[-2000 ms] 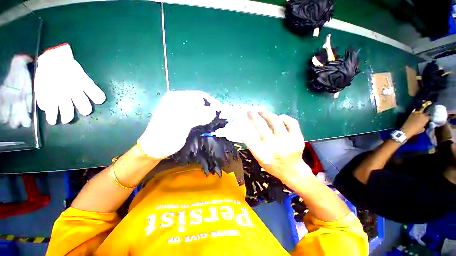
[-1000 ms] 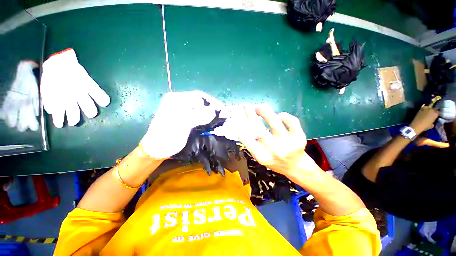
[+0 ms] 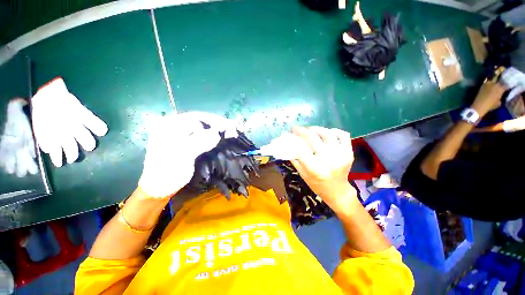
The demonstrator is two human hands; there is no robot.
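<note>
A shaggy black bushy piece [image 3: 224, 167] is held over the front edge of the green bench, close to my chest. My left hand [image 3: 178, 150], in a white knit glove, is closed on its left side. My right hand [image 3: 322, 154] is bare and grips a small white glue bottle [image 3: 279, 147]. The bottle's thin blue tip [image 3: 251, 152] points left and touches or nearly touches the black strips. The fingers and bottle body are overexposed, so their outlines are hard to tell apart.
A spare white glove [image 3: 64, 121] lies at the left beside a dark-framed panel. A black piece with beige ends [image 3: 374, 47] lies at the back right, near a tan cardboard piece [image 3: 444, 62]. Another person's arm [image 3: 455, 135] is at the right. Blue bins [image 3: 429, 227] stand below the bench.
The view has shifted, so bench things sit lower at the left and higher at the right. My right hand and the bottle have drawn a little away from my left hand, showing more of the blue tip.
</note>
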